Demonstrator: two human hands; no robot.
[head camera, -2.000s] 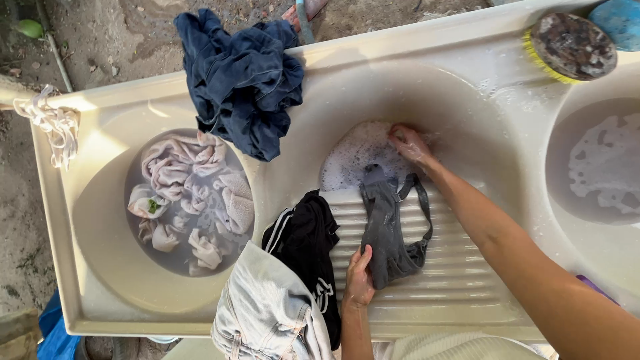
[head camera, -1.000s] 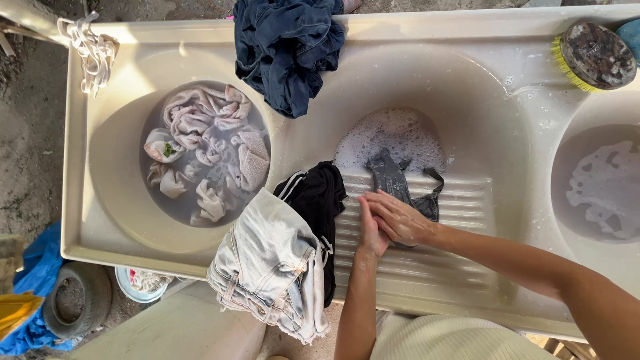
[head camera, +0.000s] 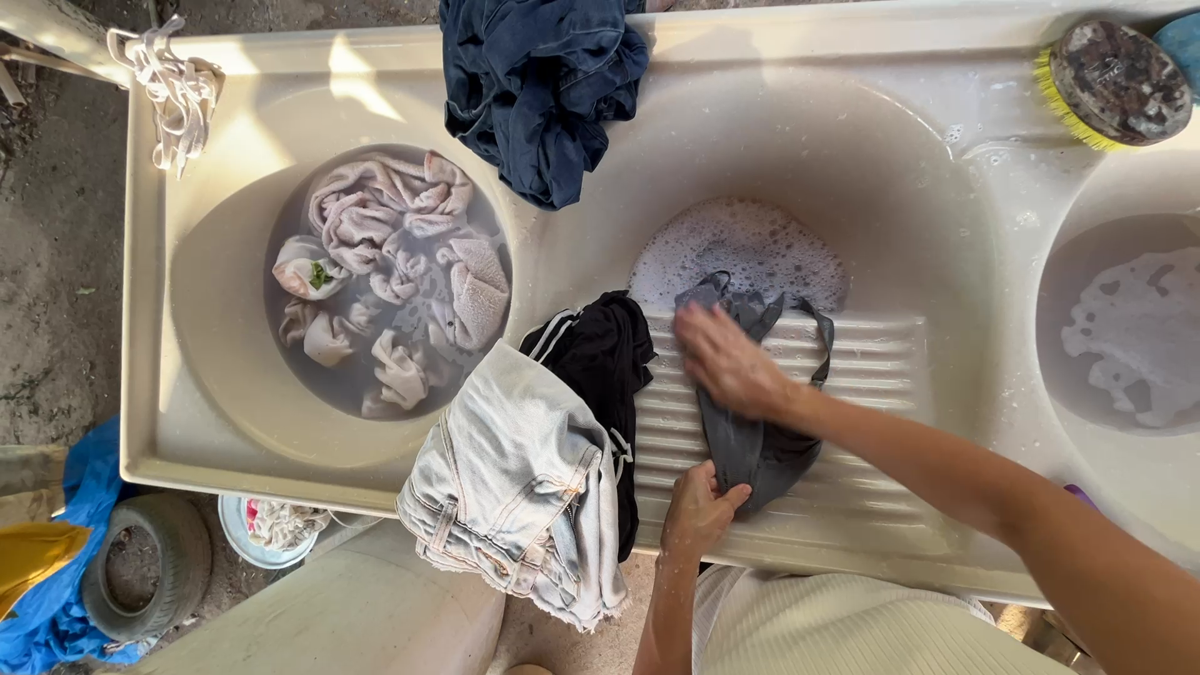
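Observation:
A dark grey strapped garment (head camera: 745, 450) lies wet over the ribbed washboard (head camera: 862, 366) of the middle basin, its far end at the edge of sudsy water (head camera: 741, 248). My left hand (head camera: 701, 506) grips the garment's near edge between thumb and fingers. Blurred by motion, my right hand (head camera: 731, 361) rests flat across its upper part; whether the fingers grip the cloth cannot be told. Just left of the washboard, a black garment with white stripes (head camera: 605, 356) and light denim shorts (head camera: 516, 469) hang over the sink's front edge.
Pale cloths (head camera: 394, 216) soak in the left basin (head camera: 216, 347). Dark blue clothing (head camera: 548, 84) drapes over the back rim. White straps (head camera: 178, 98) hang at the far left corner. A yellow-bristled scrub brush (head camera: 1120, 84) sits at the back right, beyond the right basin's (head camera: 1059, 225) cloudy, foamy water.
My right hand was at the suds, then met my left hand over the garment, and is now farther up the cloth. My left hand holds the near edge again. The view has shifted.

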